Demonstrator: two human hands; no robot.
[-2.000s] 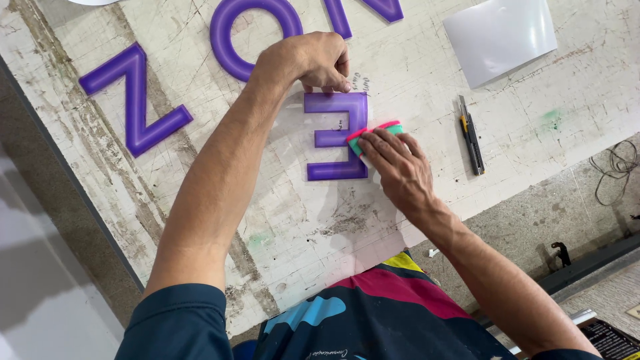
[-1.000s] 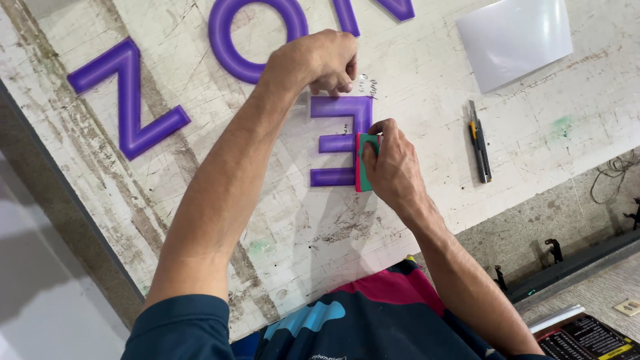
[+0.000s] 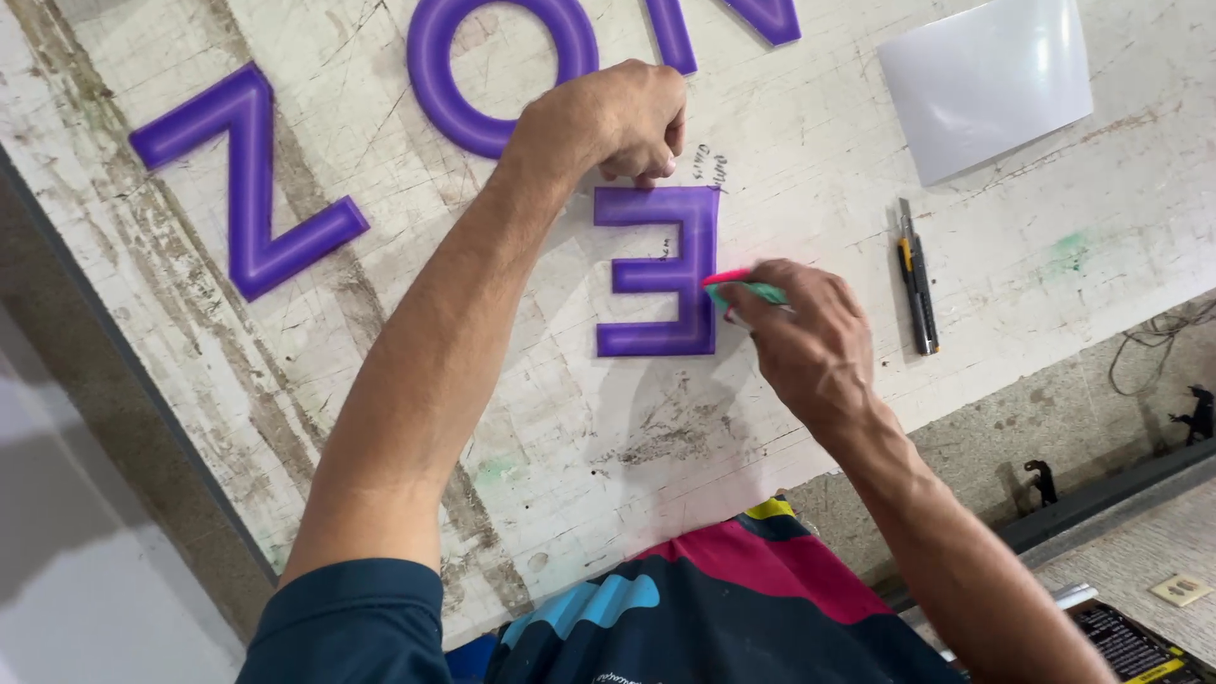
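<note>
A purple letter E [image 3: 698, 256] lies on the scuffed white tabletop, its arms pointing left in view. My left hand [image 3: 632, 119] is at the letter's top edge, its fingers bent down against it; whether they pinch it cannot be told. My right hand [image 3: 812, 328] grips a pink and green squeegee-like pad [image 3: 746, 288], whose tip meets the E's right edge. The pad is slightly blurred and partly hidden by the fingers. Handwritten marks show beside the letter.
A purple Z [image 3: 249, 180] lies at left, a purple O [image 3: 432, 71] at the top, and parts of other purple letters [image 3: 673, 33] beyond. At right are a white glossy sheet [image 3: 988, 90] and a utility knife [image 3: 915, 285]. The table edge runs along the lower right.
My right hand has turned the pad from upright along the E's right side to a flatter angle, clear of the letter's lower part. My left hand stays at the top edge.
</note>
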